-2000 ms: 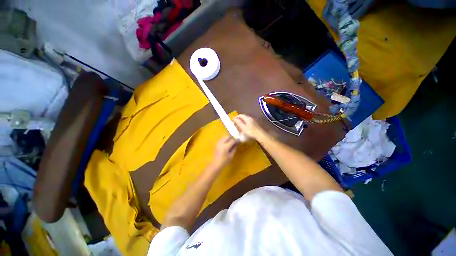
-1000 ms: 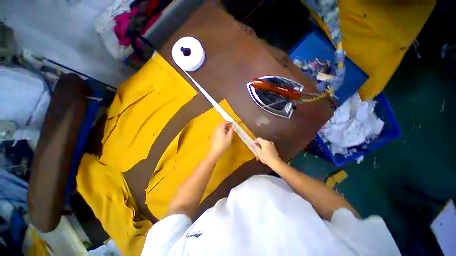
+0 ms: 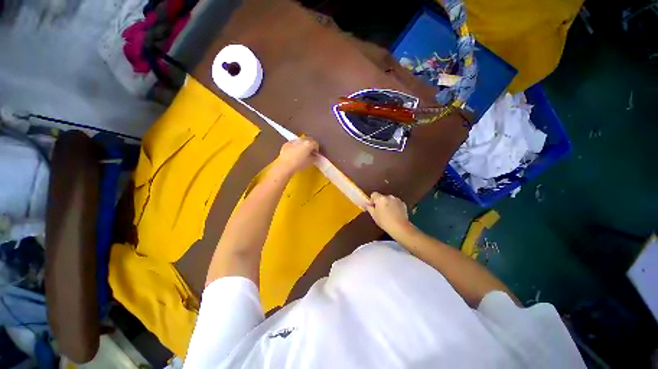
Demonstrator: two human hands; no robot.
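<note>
A yellow garment panel (image 3: 310,216) lies nearest me on the brown table cover. White interfacing tape (image 3: 340,179) lies along its far right edge and runs back to the tape roll (image 3: 249,73). My left hand (image 3: 299,153) pinches the tape at the panel's far corner. My right hand (image 3: 387,212) holds the tape's near end at the panel's right corner. The stretch between my hands looks straight. The steam iron (image 3: 378,115) rests beyond the panel with nobody's hand on it.
More yellow panels (image 3: 189,169) lie left of the working panel, with loose yellow cloth (image 3: 153,292) at the left edge. A brown padded board (image 3: 72,245) stands at far left. A blue bin (image 3: 555,155) with white scraps is at right. The wrapped hose (image 3: 465,65) runs from the iron.
My left hand has slid along the tape toward the roll, up to the panel's far corner. My right hand first drew the tape end toward the near right corner, and now stays there.
</note>
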